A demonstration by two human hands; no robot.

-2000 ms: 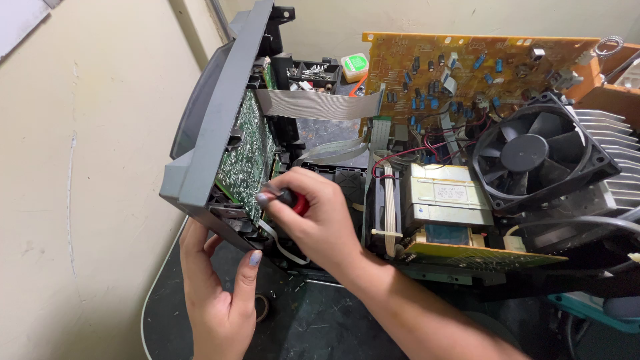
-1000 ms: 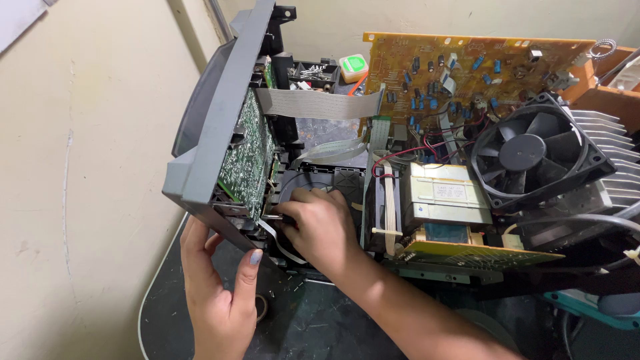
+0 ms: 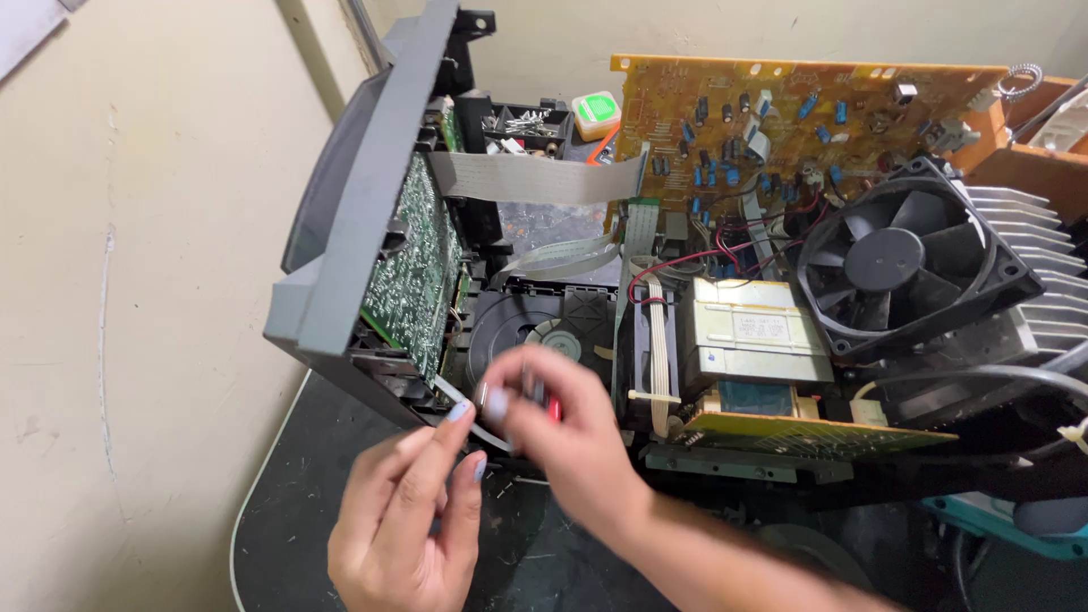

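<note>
My right hand, blurred, is closed around a small red and black tool, seen only in part. Its fingertips are just right of my left hand, whose index fingertip is beside a white ribbon cable low at the front panel. Whether the left fingers pinch anything cannot be told. The grey plastic front panel stands on edge at the left, with a green circuit board on its inner side. Behind my right hand lies a black disc mechanism.
A wide flat cable links the panel to an upright orange-brown circuit board. A transformer, a black fan and a finned heat sink are at the right. A parts tray with screws stands behind.
My left hand has let go of the front panel's lower edge and moved right, close to my right hand. The red and black tool, hidden one second ago, shows again in my right hand.
</note>
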